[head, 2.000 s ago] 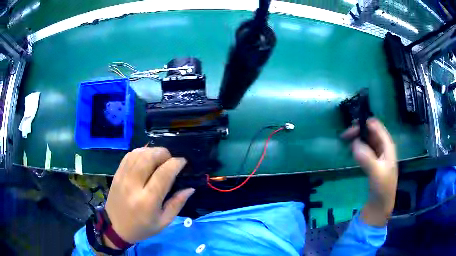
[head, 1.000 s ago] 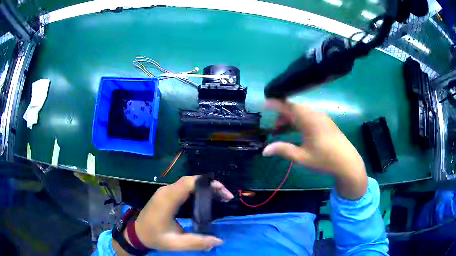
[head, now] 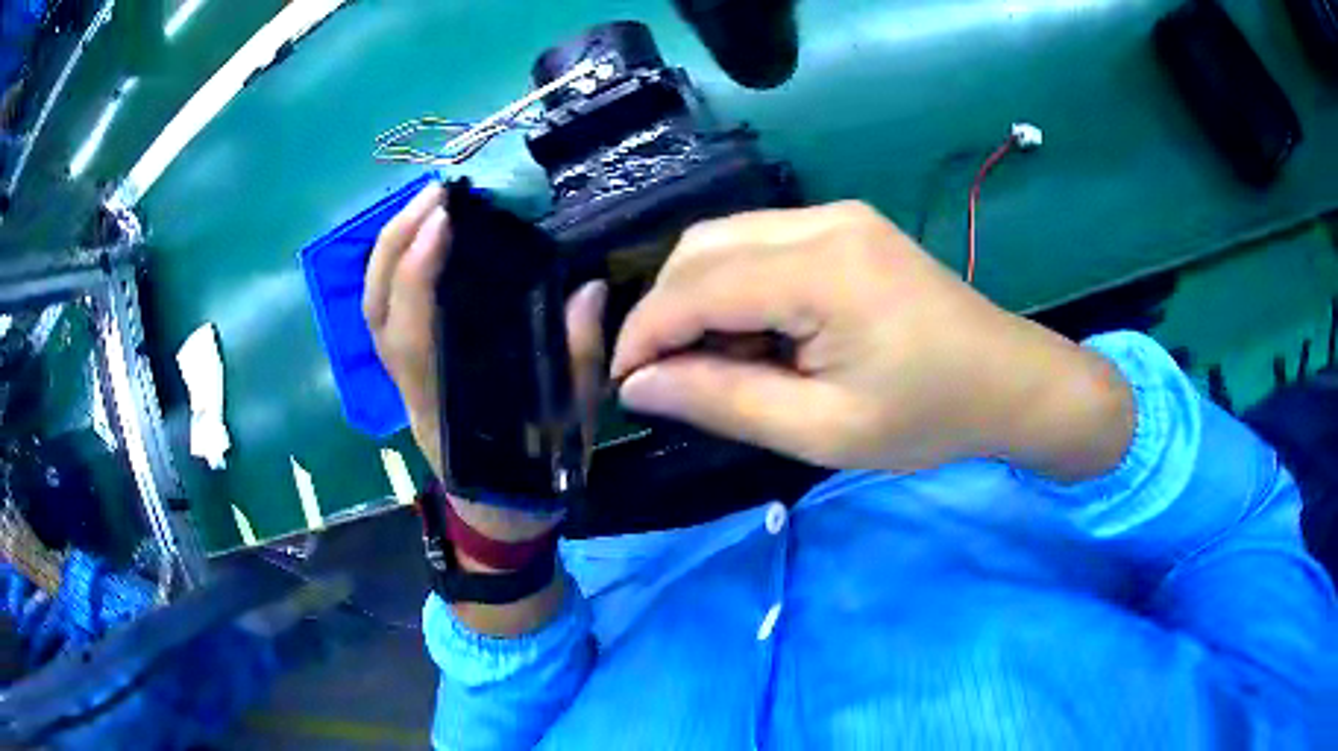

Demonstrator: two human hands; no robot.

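My left hand [head: 407, 301] holds a black rectangular part [head: 499, 352] upright, fingers on its left edge and thumb on its right. My right hand [head: 836, 330] is just right of it, with thumb and index fingertips together; whether something tiny is pinched there cannot be seen. The black optical unit [head: 624, 162] lies on the bench behind both hands, its round lens barrel [head: 594, 52] at the far end. The hands and the held part hide much of the unit's near side.
A blue bin [head: 345, 316] is partly hidden behind my left hand. The dark end of the hanging screwdriver [head: 746, 33] shows at the top. A white plug [head: 1026, 135] on a red wire and a black part [head: 1230, 91] lie right. White paper [head: 204, 396] lies left.
My left hand has raised the black part over the bench, in front of the unit and bin. My right hand has moved left, beside that part, its fingertips now together. The view has turned and shifted.
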